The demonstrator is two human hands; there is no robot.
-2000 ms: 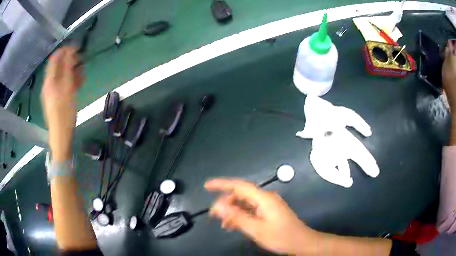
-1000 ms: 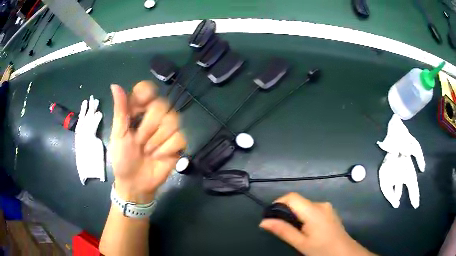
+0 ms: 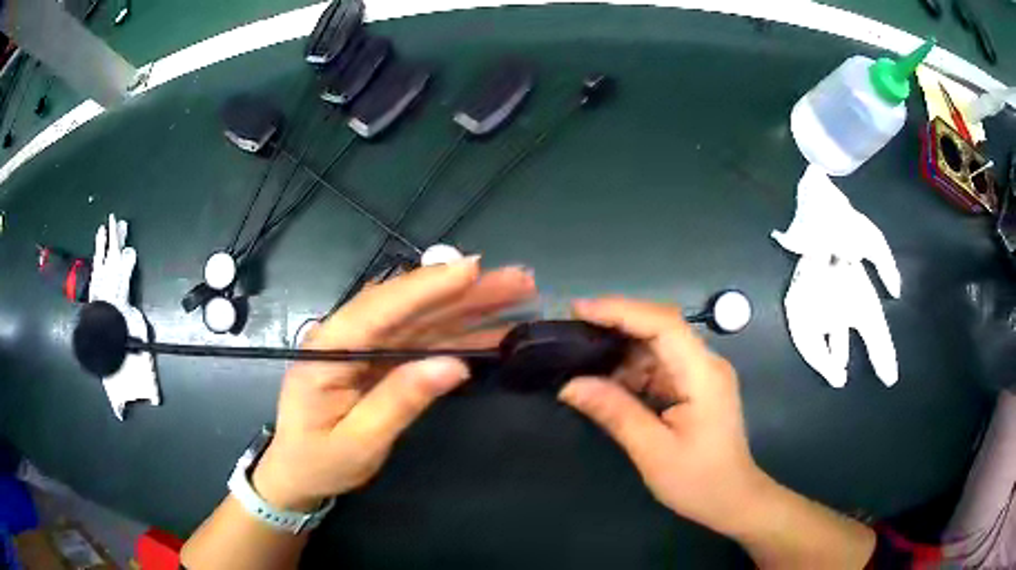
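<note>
My right hand (image 3: 680, 418) grips the black oval body (image 3: 557, 354) of a gooseneck lamp unit between thumb and fingers. Its thin black stem runs left across my left palm to a round black head (image 3: 101, 337). My left hand (image 3: 373, 362) is partly blurred, fingers extended behind the stem and thumb just below it, not closed around it. Several more units lie beyond, with black bodies (image 3: 496, 98) and white discs (image 3: 220, 269). Another white disc (image 3: 731, 312) shows right of my hands; its body is hidden behind them.
A white glove (image 3: 841, 290) and a squeeze bottle (image 3: 849, 117) are at right, beside a red and yellow tin (image 3: 958, 167). Another white glove (image 3: 132, 379) and a red and black tool (image 3: 74, 278) are at left. A green conveyor lies beyond the white strip (image 3: 490, 11). A person's sleeve (image 3: 992, 479) shows at lower right.
The unit in my right hand has been raised and turned, its stem now pointing left. My left hand has come down beside its body. The view has shifted, moving the bench items left and up.
</note>
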